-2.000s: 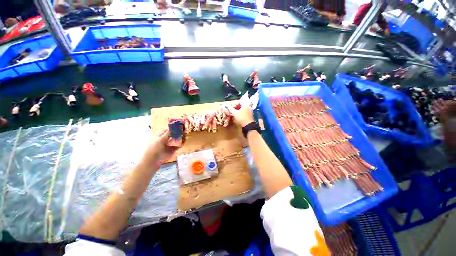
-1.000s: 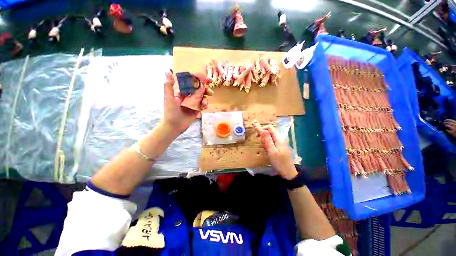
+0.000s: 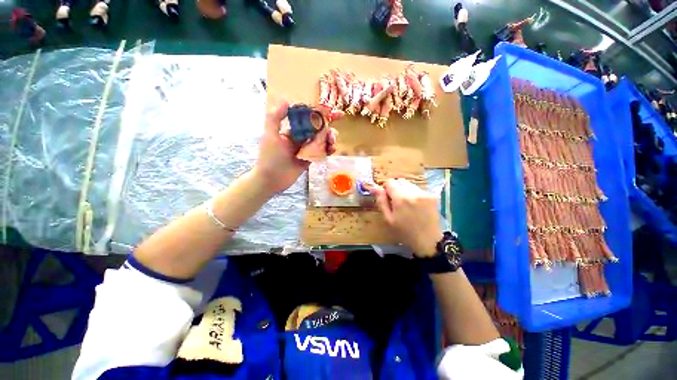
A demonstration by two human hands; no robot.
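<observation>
My left hand (image 3: 280, 152) holds a figure body (image 3: 303, 123), dark and blocky above and pink-brown below, above the upper cardboard. My right hand (image 3: 410, 215) is over the lower board with its fingertips pinched at the small blue pot (image 3: 364, 188). Whether a thin part is between them is too small to tell. The orange pot (image 3: 341, 184) is left of the blue pot on the pale tray (image 3: 321, 194). A row of slim pink-brown limb parts (image 3: 378, 95) lies on the upper cardboard (image 3: 438, 145).
The stained lower board (image 3: 349, 230) lies nearest me. Clear plastic sheeting (image 3: 59, 148) is at left. A large blue crate (image 3: 512, 293) holds packed limb parts at right. White bottle-like items (image 3: 471, 73) stand by its upper corner. Figure pieces (image 3: 390, 16) lie on the green belt (image 3: 326, 30).
The view has tilted down. My right hand has moved from the limb row to the blue pot. My left hand still holds the figure body, raised from the cardboard's left edge.
</observation>
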